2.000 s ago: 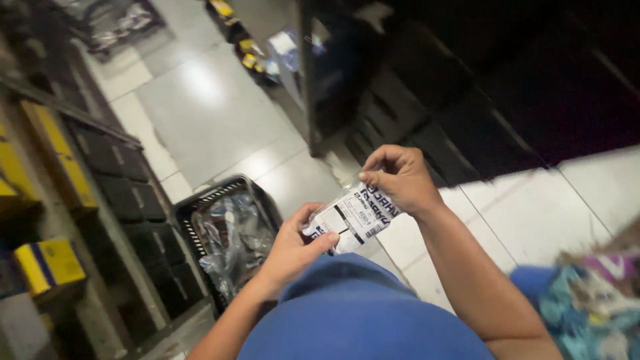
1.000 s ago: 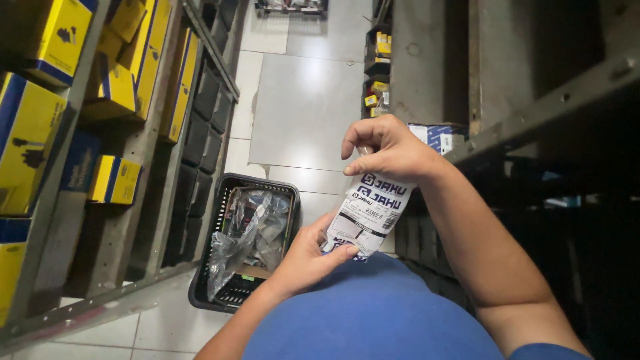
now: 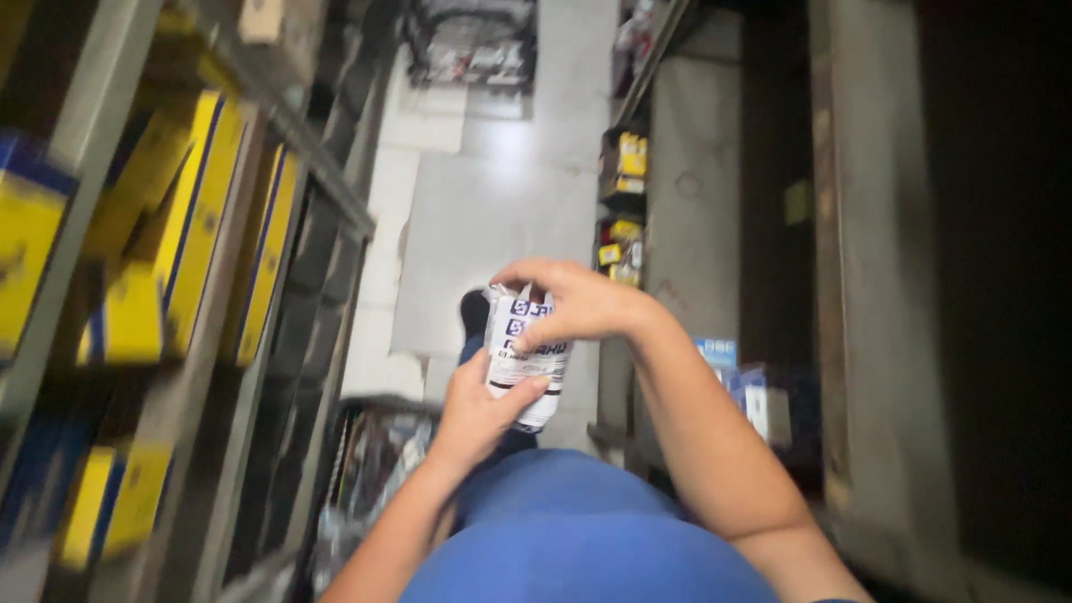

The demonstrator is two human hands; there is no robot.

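A white plastic packet (image 3: 529,360) with dark blue print and a label is held upright in front of my blue shirt, between both hands. My left hand (image 3: 481,406) grips its lower left side, with the thumb across the front. The upper right part is held by my right hand (image 3: 578,303), its fingers bent over the top edge and its thumb on the front. What the packet contains is hidden.
Metal shelving with yellow and blue boxes (image 3: 193,243) rises at the left. A black basket (image 3: 394,404) of plastic-bagged items stands low at the left; another basket (image 3: 473,50) is farther down the aisle. Small bins (image 3: 621,197) and dark metal shelves (image 3: 846,251) line the right side.
The packet has gone from slanted to more upright, and my right thumb now lies across its front. The view has turned along the aisle.
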